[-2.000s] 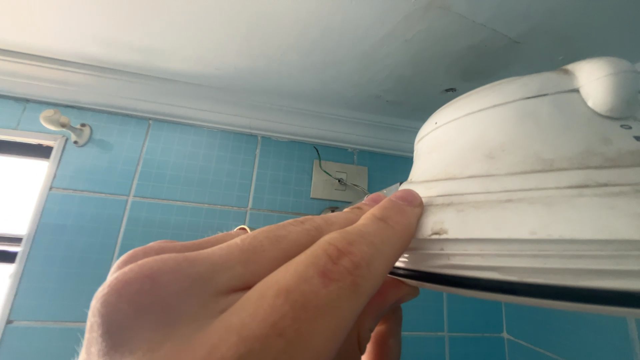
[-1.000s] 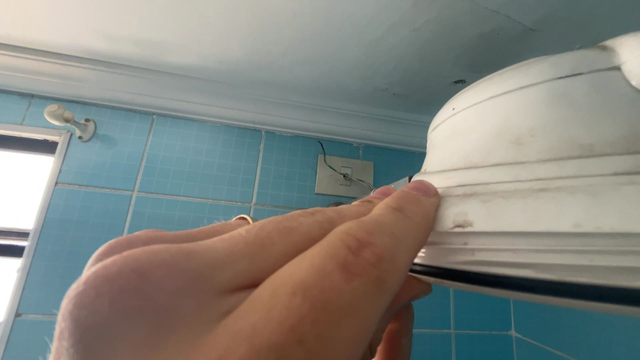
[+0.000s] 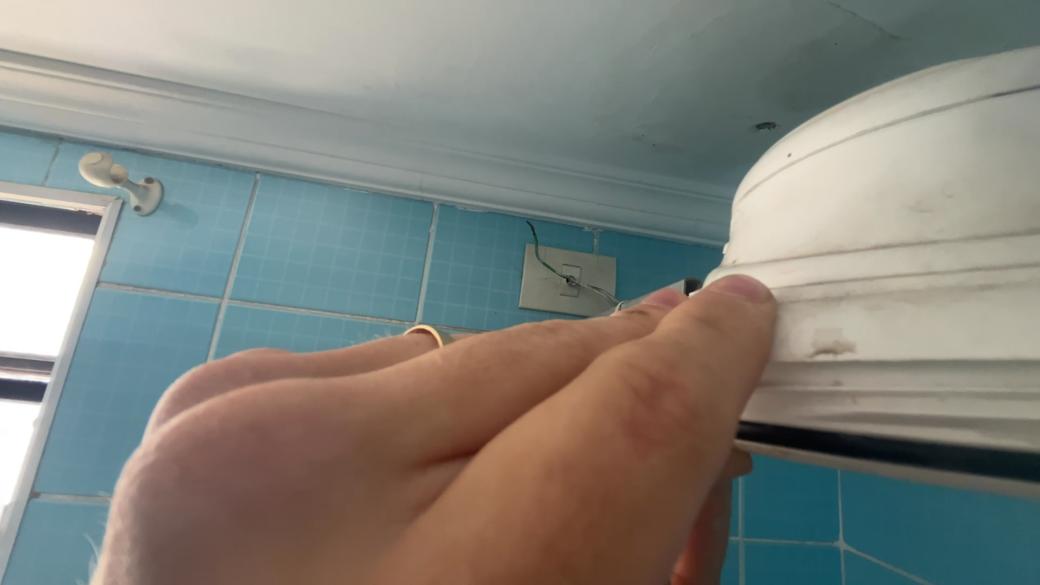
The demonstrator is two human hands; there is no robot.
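My left hand (image 3: 455, 439) reaches in from the lower left with its back to the view and a gold ring on one finger. Its fingertips press against the left side of a round white plastic housing (image 3: 910, 317), which looks like an electric shower head. Fingers curl below the housing's edge, mostly hidden. A black band (image 3: 886, 451) runs around its lower part. Just behind the fingertips shows a small grey piece with a dark end (image 3: 691, 287), its rest hidden. My right hand is out of view.
A beige wall outlet plate (image 3: 544, 284) with thin loose wires is on the blue tiled wall (image 3: 325, 244). A pale wall bracket (image 3: 142, 191) sits beside a window frame (image 3: 101, 219) at left. White moulding (image 3: 366, 162) edges the ceiling.
The view has shifted slightly, and the white housing's rounded upper knob has gone out of frame. My left hand stays against its side.
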